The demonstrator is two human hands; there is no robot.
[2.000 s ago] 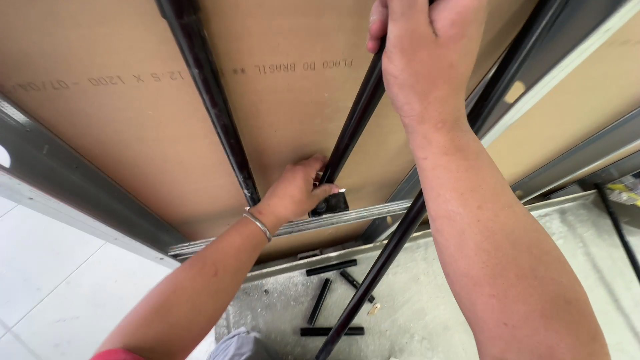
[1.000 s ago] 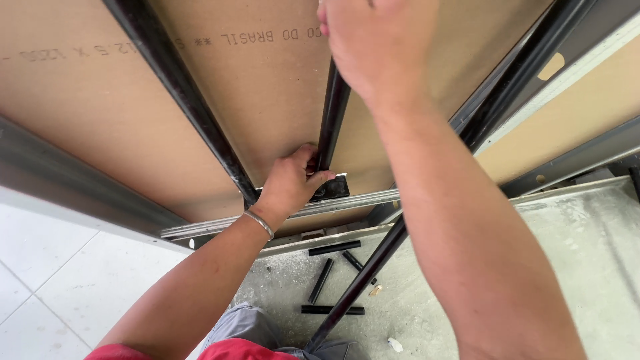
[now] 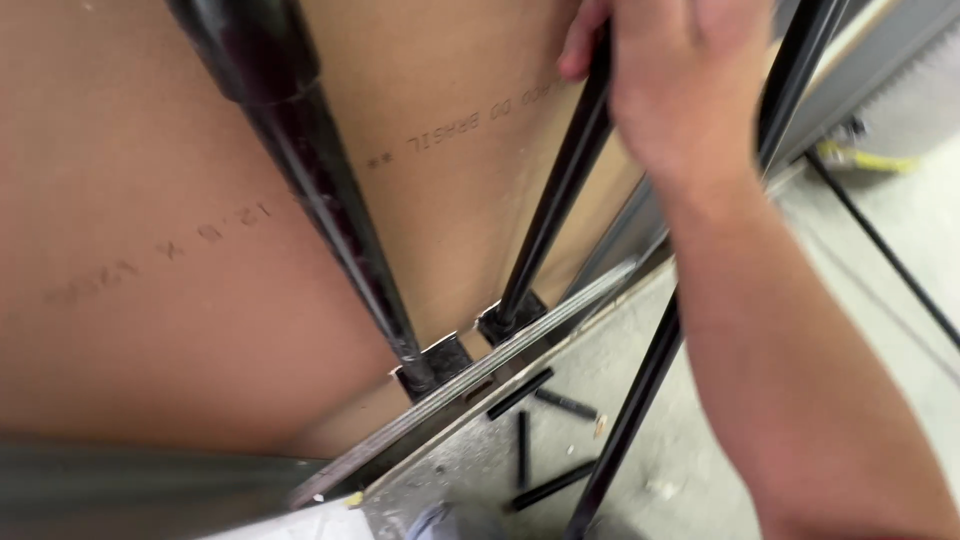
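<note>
My right hand [image 3: 675,82], at the top right, is closed around the upper part of a thin black pipe [image 3: 562,187]. That pipe slants down to a dark square cutout [image 3: 514,319] at the bottom of the brown plasterboard [image 3: 187,300]. To its left, a second black pipe [image 3: 322,195] with a wider upper section ends at another dark cutout [image 3: 442,364]. Both cutouts lie just above a metal rail [image 3: 465,382]. My left hand is out of view.
Several short black pipe pieces [image 3: 523,450] lie on the concrete floor [image 3: 645,480]. Another long black pipe [image 3: 637,412] leans behind my right forearm. A grey metal stud [image 3: 885,67] is at the upper right, near a thin black rod [image 3: 885,247] and a yellow item [image 3: 870,159].
My left hand has left the base of the thin pipe and gone out of view. My right hand still holds that pipe higher up. The view has tilted and moved closer.
</note>
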